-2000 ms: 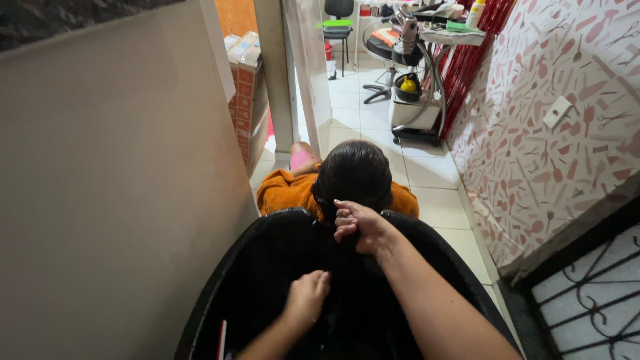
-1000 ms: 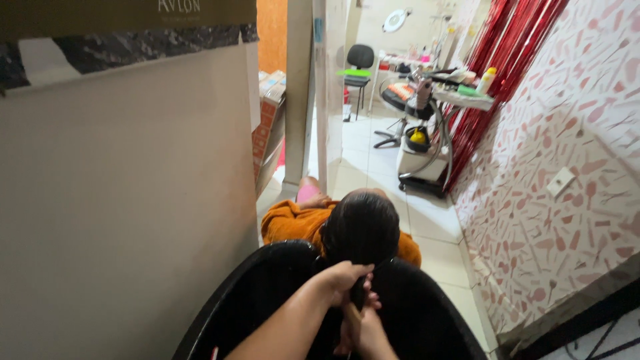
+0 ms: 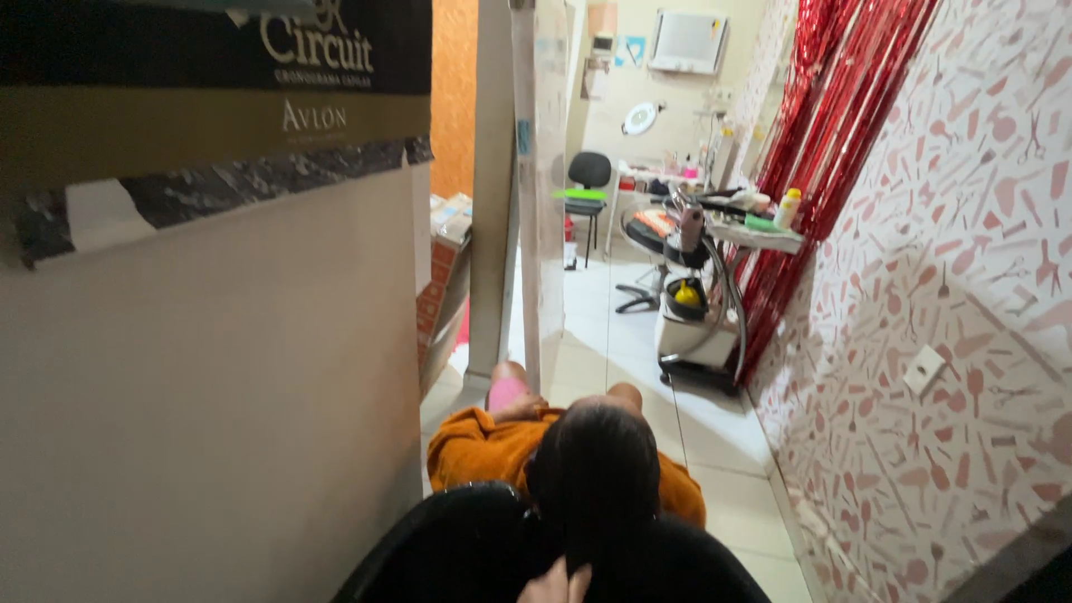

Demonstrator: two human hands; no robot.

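A seated person's dark, wet-looking hair point(image 3: 596, 469) hangs back over the rim of a black wash basin point(image 3: 452, 519). An orange towel point(image 3: 481, 456) covers the person's shoulders. At the bottom edge, fingers that look like those of my left hand point(image 3: 554, 584) are at the lower part of the hair, over the basin. Only the fingertips show, so their grip on the hair is unclear. My right hand cannot be made out; it is below the frame or hidden.
A wall point(image 3: 335, 402) stands close on the left, beside a door frame point(image 3: 494, 209). A patterned wall point(image 3: 946, 335) with a socket is on the right. Ahead are a wheeled trolley point(image 3: 699, 343), a side table point(image 3: 758, 239) with bottles, a black chair point(image 3: 589, 172) and a red tinsel curtain point(image 3: 837, 126).
Both hands were at the hair one second ago; now only fingertips show at the bottom edge. The view has tilted up, showing more of the wall and room.
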